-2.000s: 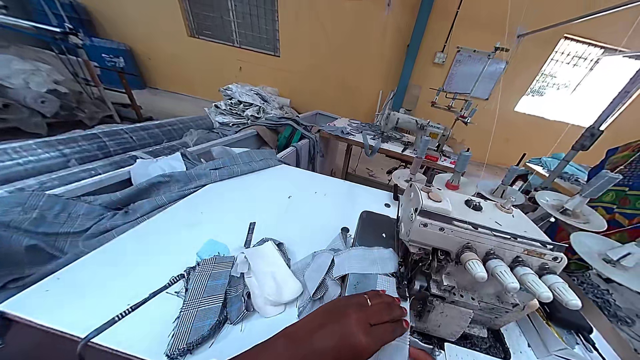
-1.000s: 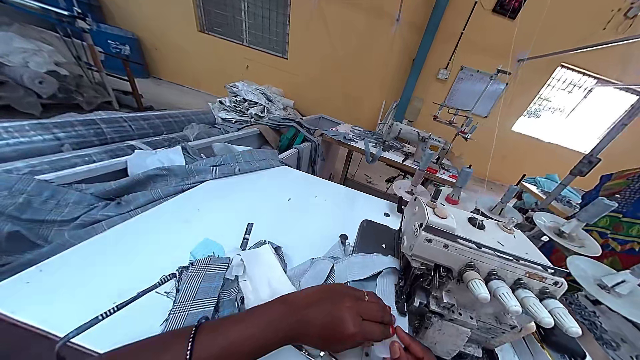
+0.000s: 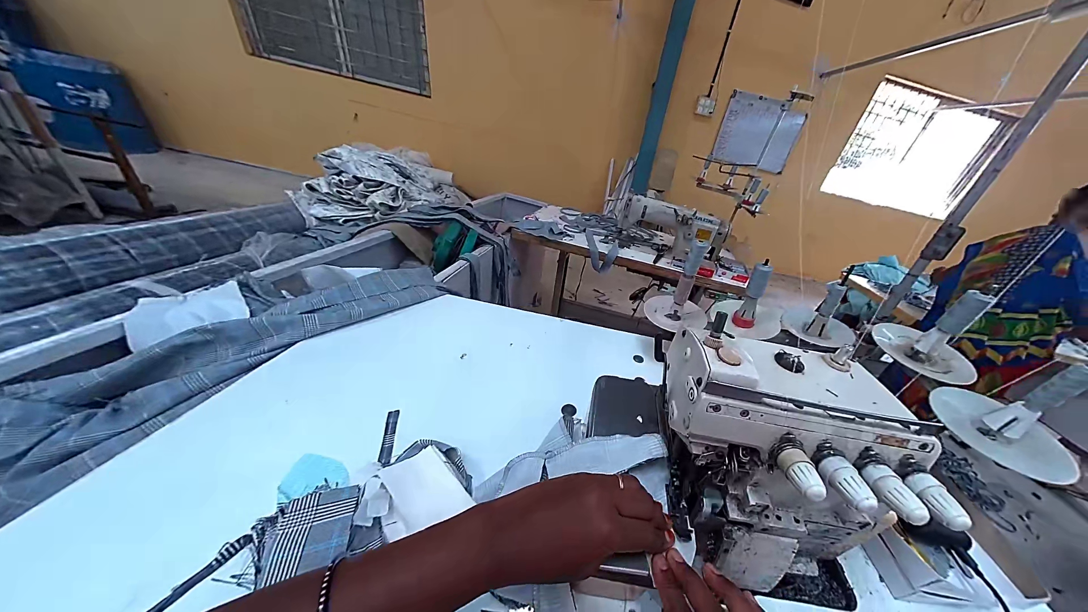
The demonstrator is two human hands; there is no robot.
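Observation:
An overlock sewing machine (image 3: 790, 408) stands at the right of the white table. Just left of its needle area, my left hand (image 3: 595, 514) pinches the edge of a pale grey fabric piece (image 3: 608, 455) between its fingertips. My right hand (image 3: 697, 586), partly cut off by the lower edge, meets it there with its fingertips on the same edge. Under and behind my left wrist lie white fabric (image 3: 425, 493) and checked grey fabric pieces (image 3: 306, 531). A light blue scrap (image 3: 313, 478) lies beside them. The fabric right under my fingers is mostly hidden.
Plaid cloth (image 3: 340, 314) lies along the white table's (image 3: 382, 365) left edge. Thread cones (image 3: 752, 293) on round plates stand behind the machine. Another sewing machine (image 3: 676, 221) is on a table further back. At the far right is a person in patterned clothing (image 3: 1037, 289).
Two seconds ago my left hand lay flatter over the fabric, with my right hand mostly hidden; now the fingertips of both meet at its edge. My left forearm reaches further across the cloth pieces.

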